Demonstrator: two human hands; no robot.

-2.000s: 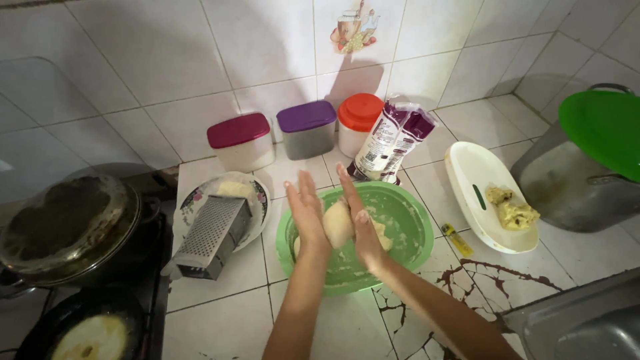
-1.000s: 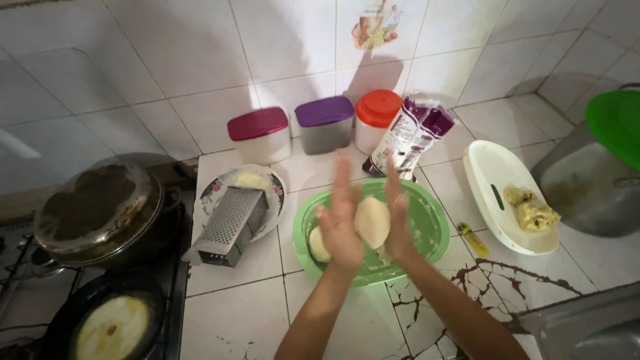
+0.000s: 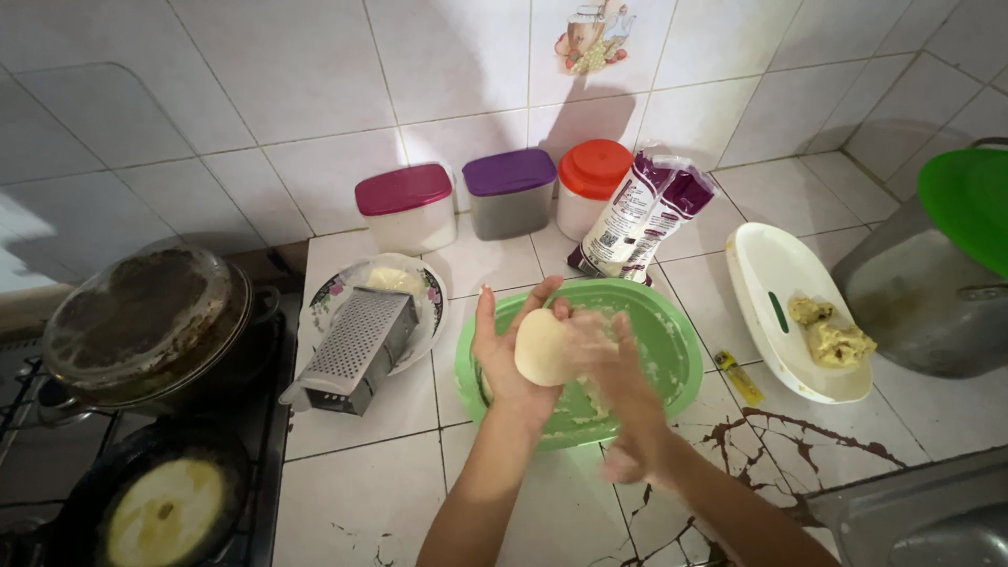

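Observation:
A pale round dough patty (image 3: 540,347) rests on the palm and fingers of my left hand (image 3: 508,366), which is turned up over the green plastic basin (image 3: 685,346). Beside it, my right hand (image 3: 614,362) is blurred by motion, its fingers at the patty's right edge. Whether they press on it cannot be told. Bits of dough cling to the basin's inside, and part of its left side is hidden by my left hand. Left of the basin, a metal box grater (image 3: 362,339) leans on a flowered plate (image 3: 433,303) that holds a pale yellow piece of food (image 3: 394,279).
Lidded containers (image 3: 405,206) and a flour-like bag (image 3: 642,216) stand behind the basin. At right are a yellow lighter (image 3: 739,378), a white dish (image 3: 756,260) with yellow dough-like lumps (image 3: 839,342), a large pot (image 3: 929,307) and a sink (image 3: 929,512). A covered pot (image 3: 142,315) and frying pan (image 3: 165,512) occupy the stove.
Both hands were upright with the dough between them; now my left palm is turned up under it and my right hand has tilted over its right side. The dough shows a rounder, flatter face.

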